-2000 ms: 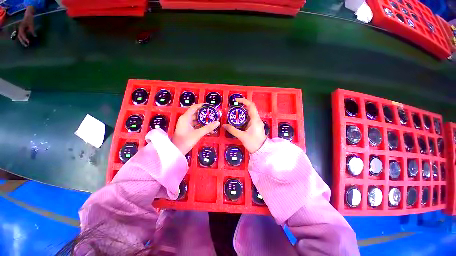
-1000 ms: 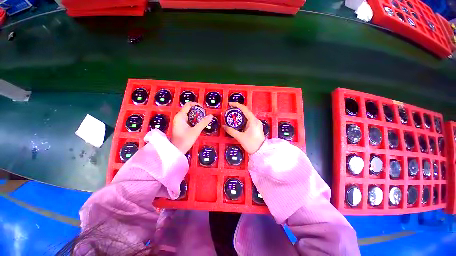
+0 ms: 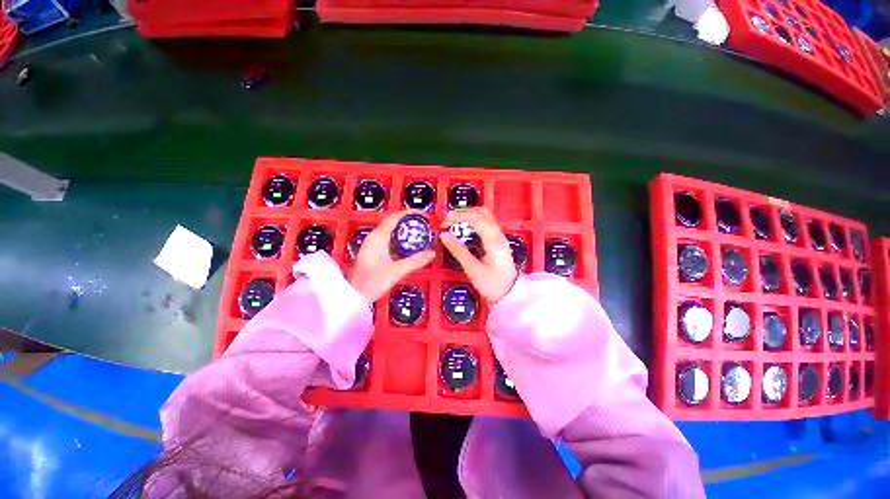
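A red foam tray (image 3: 404, 367) with square pockets lies in front of me. Most visible pockets hold round watch bodies (image 3: 459, 304) with dark screens and small green and white marks. My left hand (image 3: 380, 263) holds a watch body (image 3: 413, 235) between thumb and fingers, its screen lit with a pale pattern. My right hand (image 3: 489, 260) holds another lit watch body (image 3: 461, 235), its thumb over part of the screen. Both are above the tray's second row, close side by side. My sleeves hide several pockets at the lower left and right.
A neighbouring red tray (image 3: 664, 292) with dark and whitish discs lies to the right. Stacked red trays (image 3: 454, 12) are at the far side. A white paper slip (image 3: 184, 256) and a grey strip (image 3: 33, 178) lie left. A small dark disc (image 3: 255, 80) lies on the green bench.
The held screens changed from dial faces with red marks to a paler pattern. My left hand moved right, bringing its watch closer to the other. The far worker's hand left view.
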